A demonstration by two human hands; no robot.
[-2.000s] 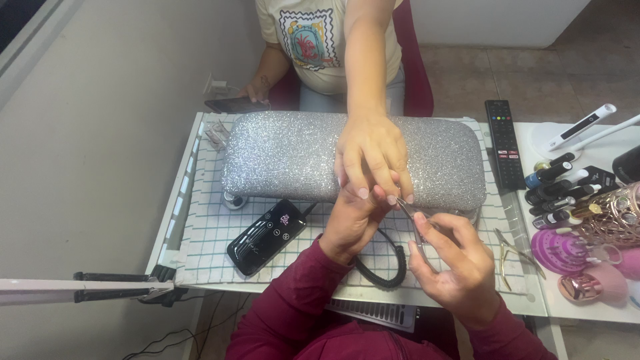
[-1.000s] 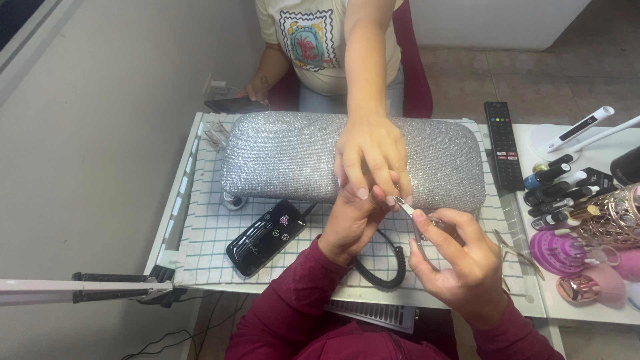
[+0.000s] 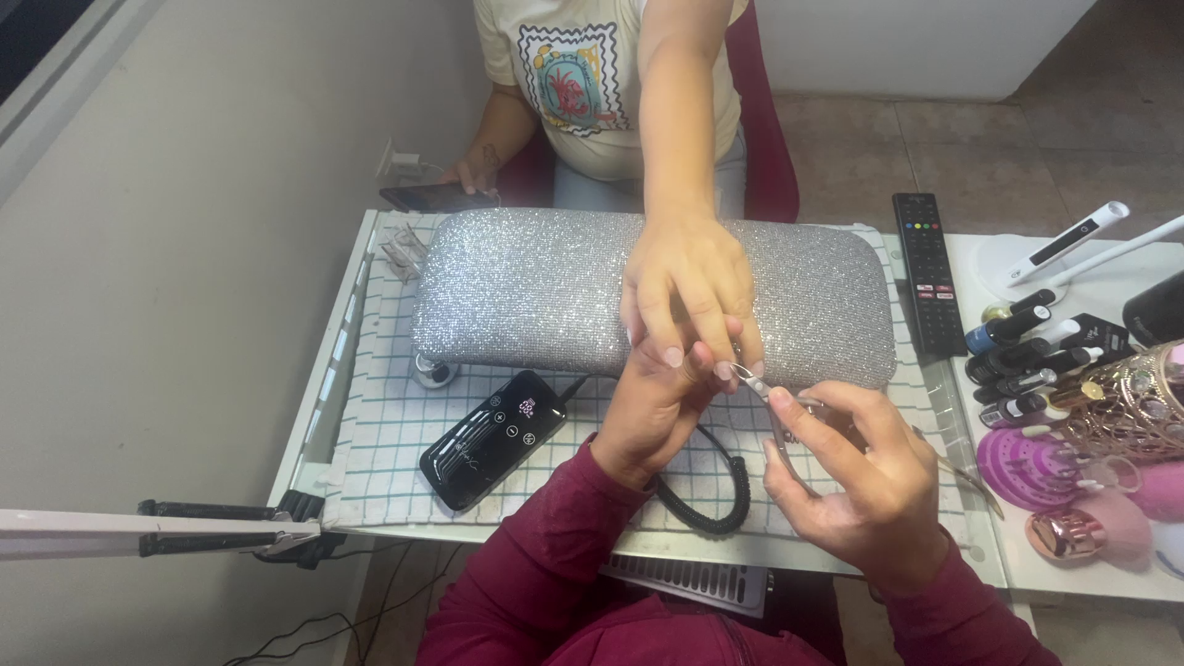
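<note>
My left hand [image 3: 659, 398] holds the fingers of another person's hand [image 3: 694, 287], which lies palm down over a glittery silver hand rest [image 3: 527, 287]. Cuticle nippers [image 3: 772, 407] are in my right hand [image 3: 865, 472], their jaws touching or very near a fingertip of that person. Whether the jaws meet the skin is too small to tell. A black nail drill control unit [image 3: 495, 439] with lit symbols lies to the left of my left hand, and its coiled black cord [image 3: 740, 499] curves beneath my hands.
A checked towel [image 3: 384, 472] covers the table. To the right are a black remote control [image 3: 928, 273], nail polish bottles [image 3: 1008, 328], a purple bit holder [image 3: 1022, 467] and a white lamp [image 3: 1073, 242]. A lamp arm [image 3: 185, 535] reaches in from the left. The other person holds a phone [image 3: 435, 197].
In my right hand the nippers have turned and their handles now spread wider between my fingers. My left hand and the other person's hand have stayed in place.
</note>
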